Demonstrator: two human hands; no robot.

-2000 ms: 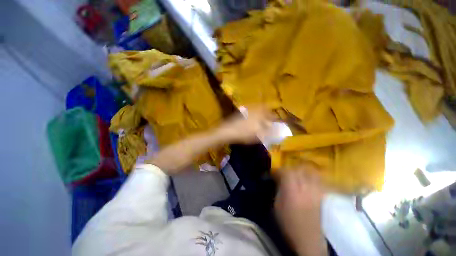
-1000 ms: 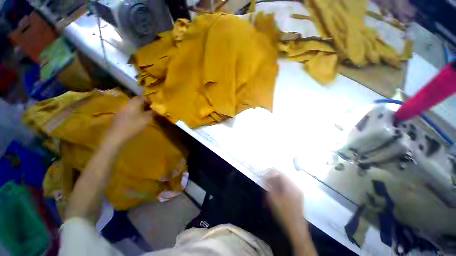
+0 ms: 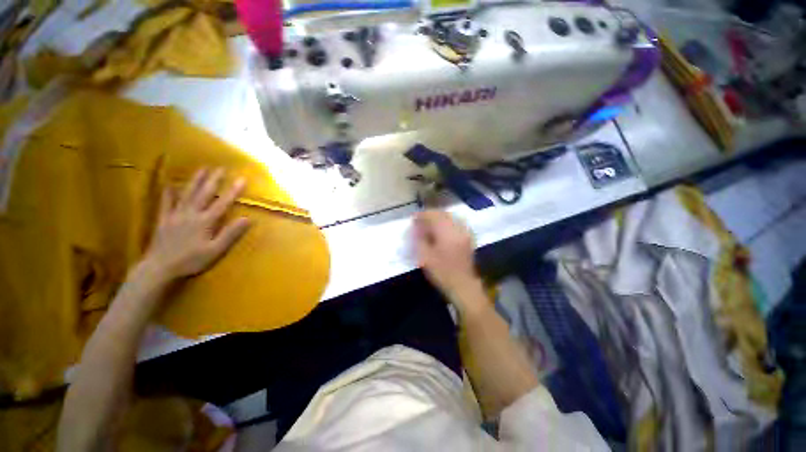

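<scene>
A mustard-yellow cloth panel (image 3: 265, 274) lies on the table left of the needle, its rounded end towards the machine. My left hand (image 3: 196, 225) lies flat on it with fingers spread. My right hand (image 3: 442, 245) is at the table's front edge, fingers curled, just below some dark navy strips (image 3: 461, 181). A small dark bit shows at its fingertips; whether it is held is unclear. The white sewing machine (image 3: 380, 97) has purple HIKARI lettering. Its presser foot area (image 3: 340, 168) is lit and near the cloth's upper right edge.
Black-handled scissors (image 3: 508, 184) lie under the machine arm. A bobbin tray (image 3: 607, 166) is at the right. A pink thread cone (image 3: 261, 25) stands at the upper left. Pale cloth with yellow edges (image 3: 654, 300) is heaped below the table at right. More yellow cloth (image 3: 168, 424) hangs low left.
The view has turned right towards the machine. My left hand has moved from the low yellow heap onto a panel, which now lies beside the needle. My right hand is now by the navy strips.
</scene>
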